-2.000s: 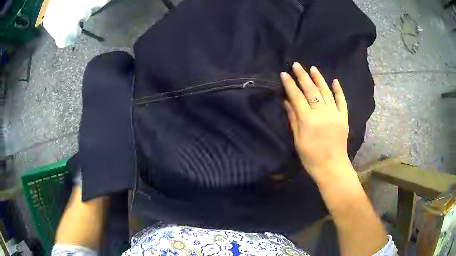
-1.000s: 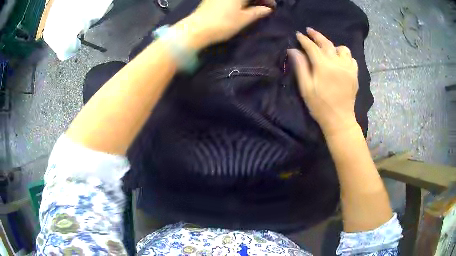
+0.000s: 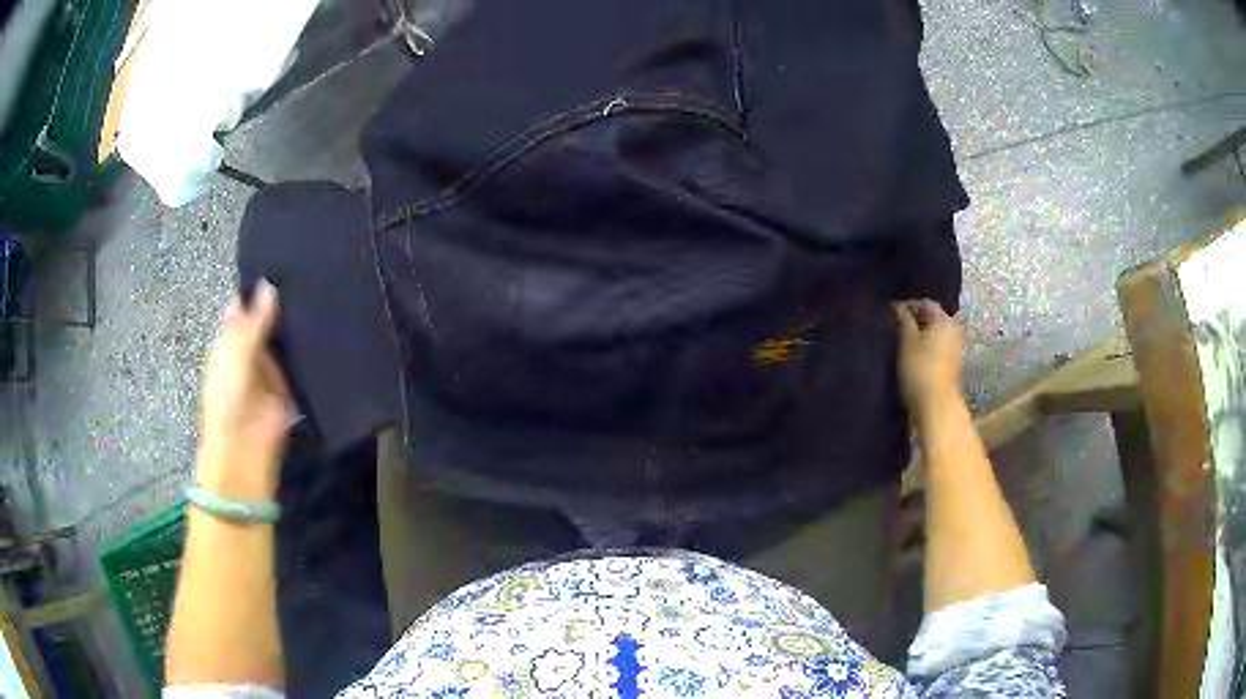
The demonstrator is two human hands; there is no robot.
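A dark denim garment (image 3: 547, 314) lies spread across my lap. A pale double topstitched seam (image 3: 526, 134) arches across its upper part, with a small white loose thread end (image 3: 615, 105) on it. A small yellow-orange embroidery (image 3: 783, 351) shows at the right of the centre. My left hand (image 3: 246, 376) is at the garment's left edge, beside a loose tube-like part of dark cloth, with its fingertips at the cloth. My right hand (image 3: 931, 348) is at the right edge, its fingers closed on the cloth edge.
A green plastic crate (image 3: 144, 587) stands at the lower left. A white cloth (image 3: 191, 96) hangs at the upper left, near another green crate (image 3: 55, 123). A worn wooden-framed table (image 3: 1178, 451) and a wooden stool (image 3: 1086, 376) stand at the right. The floor (image 3: 1080, 178) is grey and speckled.
My left hand has come back from the garment's top to its left edge. My right hand has moved down to the right edge. The seam and embroidery have shifted away from me, showing my lap.
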